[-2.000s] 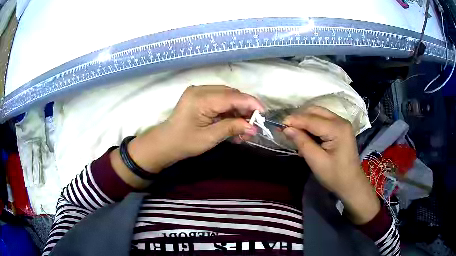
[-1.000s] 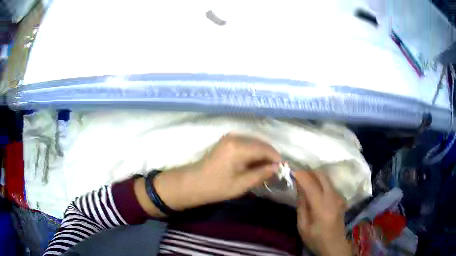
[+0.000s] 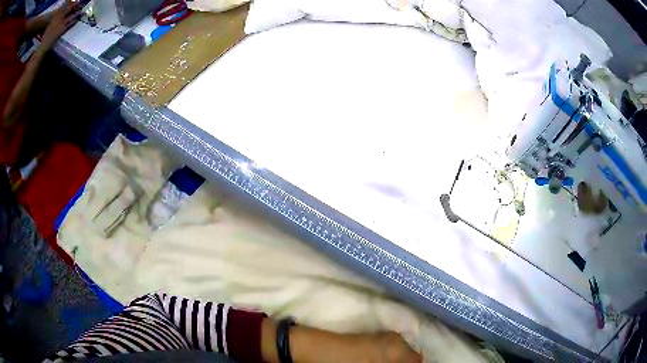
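The large cream garment (image 3: 234,237) lies below the table edge and spreads to the lower left, with stitched lines on its left part. My left hand (image 3: 372,347) is at the bottom, over the garment, with a black band on the wrist. Its fingers are cut off by the lower edge, so I cannot see whether they hold anything. My right hand is out of the picture. The small white piece and the thin dark tool do not show.
The white table has a measuring-tape edge (image 3: 305,220). A white-and-blue sewing machine (image 3: 567,127) stands right, with pink-handled snips (image 3: 597,305) nearby. Cream cloth (image 3: 525,49) lies behind. A brown board (image 3: 188,53), a red bin (image 3: 53,188) and another person's arm (image 3: 32,78) are left.
The view has swung, bringing in the sewing machine, the board and the other person. My left hand is now at the bottom edge; my right hand and the white piece have left the picture.
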